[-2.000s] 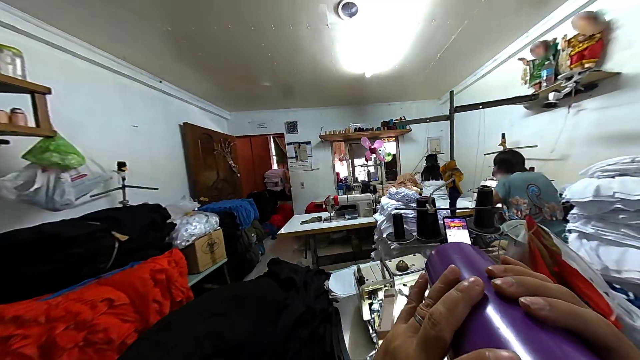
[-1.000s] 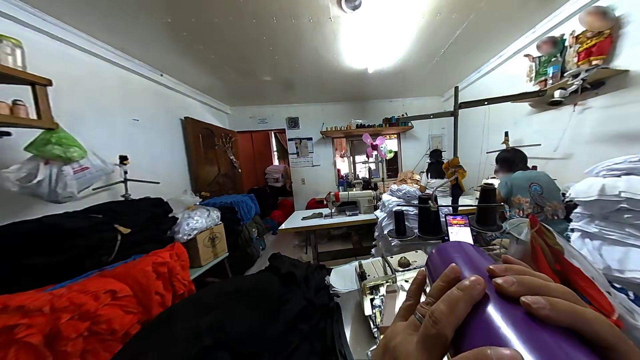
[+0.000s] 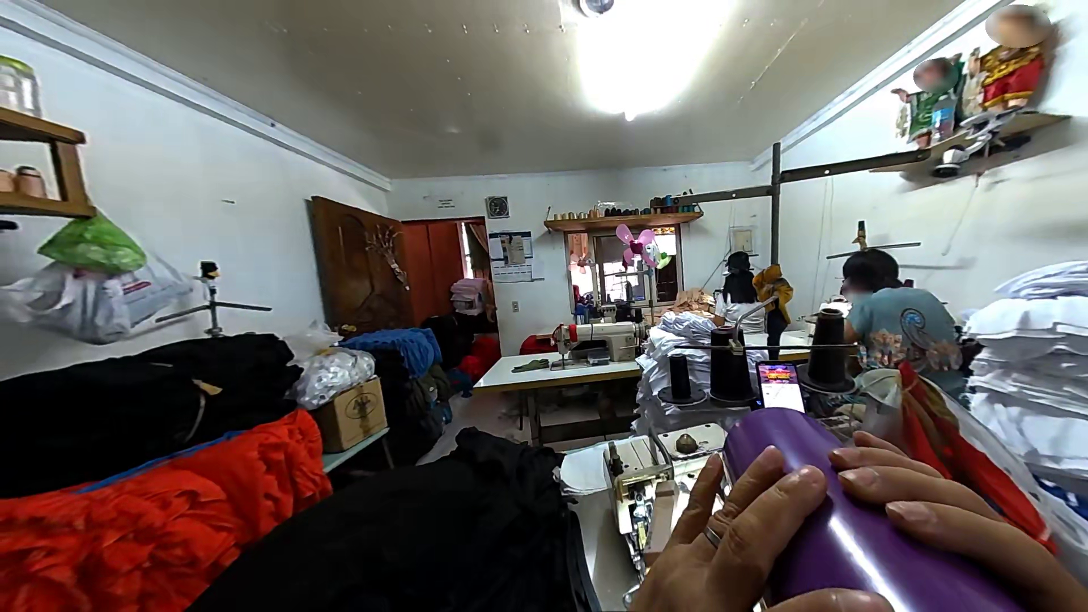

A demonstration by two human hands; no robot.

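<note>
A glossy purple cylinder (image 3: 850, 518), perhaps a tumbler or bottle, lies tilted at the lower right between my hands. My left hand (image 3: 739, 527), with a ring on one finger, rests its fingers along the near left side. Across the right side lie the fingers of my right hand (image 3: 943, 510). Just left of the cylinder is an overlock sewing machine (image 3: 633, 484) with its metal parts exposed. Behind the cylinder stand a phone (image 3: 779, 387) with a lit screen and black thread cones (image 3: 731, 370). The cylinder's lower end is cut off by the frame.
Black fabric (image 3: 442, 527) is heaped left of the machine, with red fabric (image 3: 170, 510) farther left. White garments (image 3: 1028, 365) are stacked at the right. Another sewing machine (image 3: 599, 340) stands on a white table (image 3: 552, 374). A person (image 3: 905, 319) in a grey-blue shirt works beyond the cones.
</note>
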